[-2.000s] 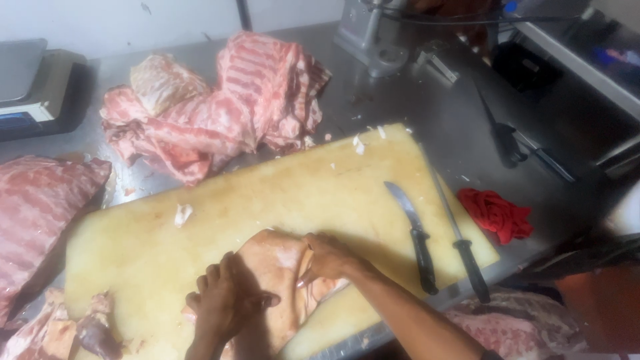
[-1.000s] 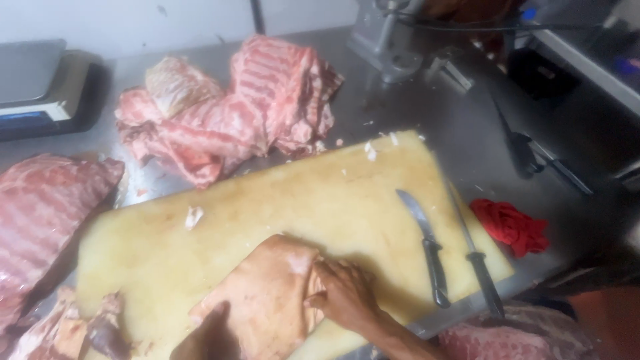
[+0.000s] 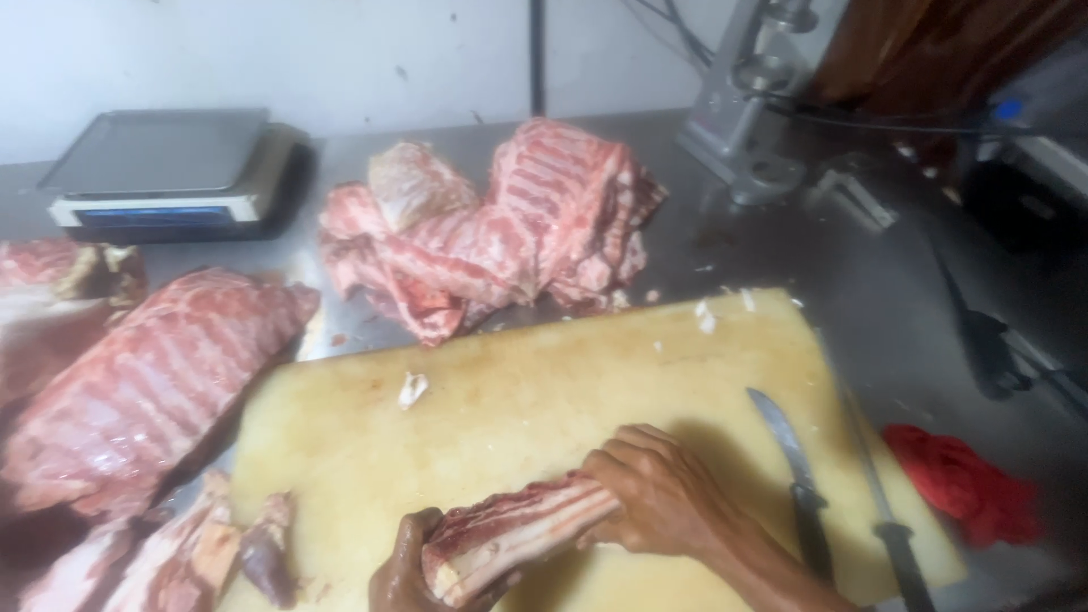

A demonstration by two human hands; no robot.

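A slab of raw meat point(image 3: 527, 527) with a layered cut edge is held above the lower part of the yellow cutting board point(image 3: 510, 382). My left hand point(image 3: 404, 565) grips its left end, and my right hand point(image 3: 650, 493) is closed around its right end. To the right of my right hand, a curved knife point(image 3: 795, 459) with a black handle lies on the board. Beside it lies a sharpening steel point(image 3: 880, 501), also black-handled. A small white scrap point(image 3: 413, 389) rests near the board's upper left.
Rib slabs lie behind the board point(image 3: 552, 204) and at the left point(image 3: 170, 374). Meat pieces point(image 3: 183, 544) sit at the lower left. A scale point(image 3: 161, 161) stands at the back left, a metal stand point(image 3: 748, 110) at the back. A red cloth point(image 3: 960, 480) and another knife point(image 3: 977, 340) lie right.
The meat lay flat with its smooth skin side up; now it is raised, showing its layered edge, with a hand at each end. The view has shifted, showing more of the left side.
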